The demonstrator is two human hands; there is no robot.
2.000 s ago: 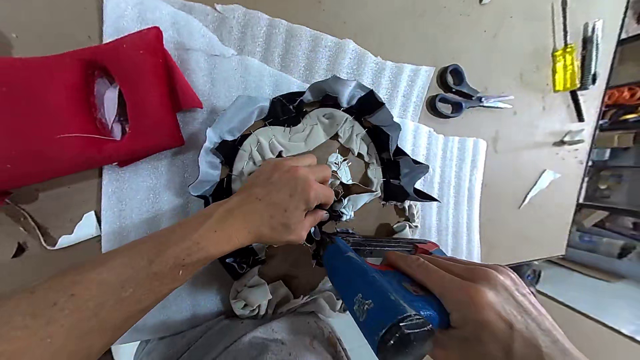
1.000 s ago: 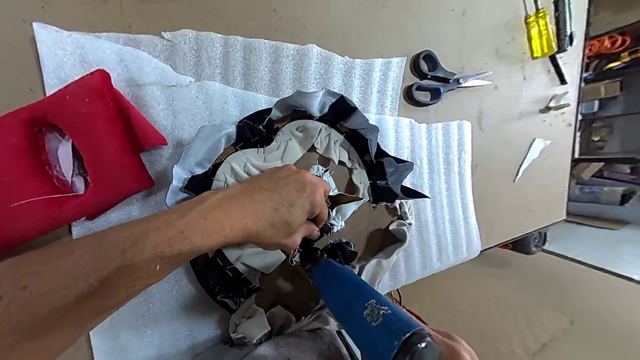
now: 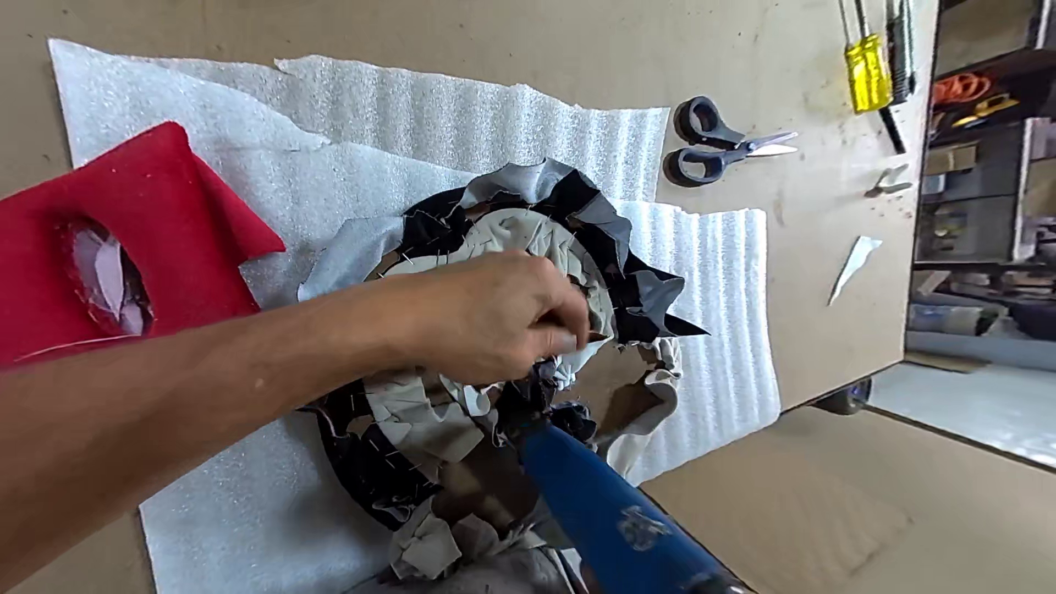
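A ring-shaped panel with black, grey and off-white fabric [image 3: 520,235] folded and gathered around it lies mid-view, its fabric dotted with staples. My left hand [image 3: 516,318] reaches over it from the left, thumb and fingers curled together just above the fabric at the ring's inner part; whether they pinch anything is hidden. A blue staple gun [image 3: 602,511], its body scuffed, comes up from the bottom edge. Its dark nose points at dark gathered fabric just below my left fingertips. My right hand cannot be made out at the gun's rear end, which the bottom edge cuts off.
White foam sheet [image 3: 709,289] lies under the panel. Red fabric with an oval hole [image 3: 198,272] is at left. Black-handled scissors [image 3: 722,148], a yellow-handled screwdriver [image 3: 868,74] and a white scrap [image 3: 854,264] lie on the table at right. Shelves [image 3: 982,198] stand beyond the table edge.
My right hand, seen on the staple gun two seconds ago, has dropped out of sight. My left hand has stayed over the ring's inner part. The view has shifted.
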